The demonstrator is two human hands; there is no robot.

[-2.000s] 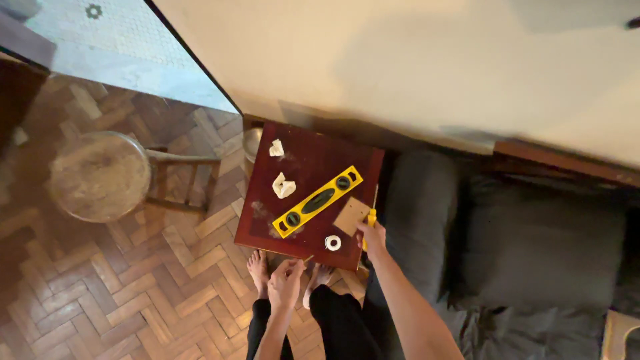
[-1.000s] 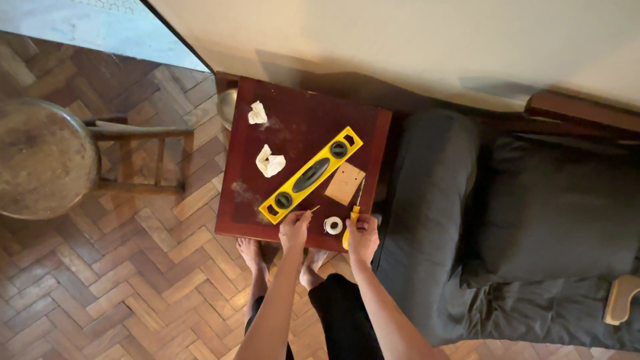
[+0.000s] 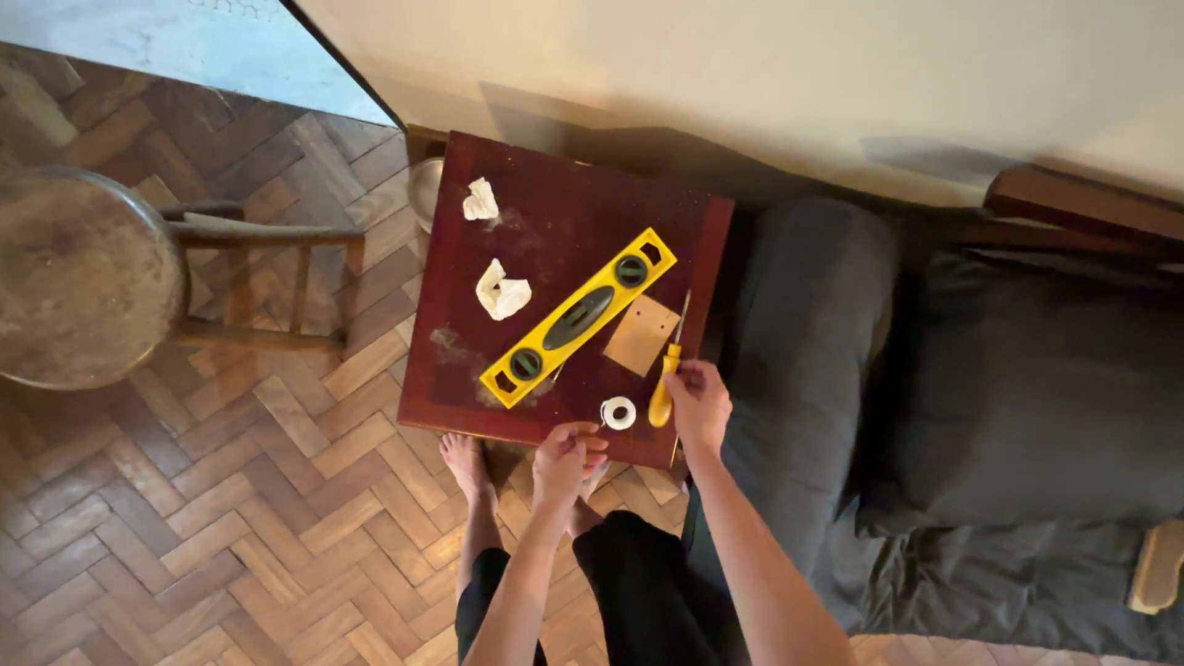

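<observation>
My right hand (image 3: 700, 407) has its thumb and fingers at the yellow handle of a screwdriver (image 3: 662, 393), whose shaft points toward the table's far side. My left hand (image 3: 566, 462) is at the near edge of the dark red wooden table (image 3: 555, 208), fingers bent close together; whether something small is between them is unclear. Between the hands lies a white ring-shaped roll of tape (image 3: 618, 413). A yellow spirit level (image 3: 579, 317) lies diagonally across the table, with a small wooden board with two holes (image 3: 640, 336) beside it. Two crumpled white papers (image 3: 502, 291) (image 3: 481, 200) lie farther left.
A round wooden stool (image 3: 88, 277) lies on the parquet at the left. A dark sofa (image 3: 814, 370) stands close to the table's right side, and a pale wall (image 3: 786, 92) runs behind. A round metal dish (image 3: 425, 192) shows beyond the table's left edge.
The screwdriver and my right hand have moved down beside the tape roll from next to the board. My left hand, which showed a thin piece at its fingertips one second ago, is lower at the table edge.
</observation>
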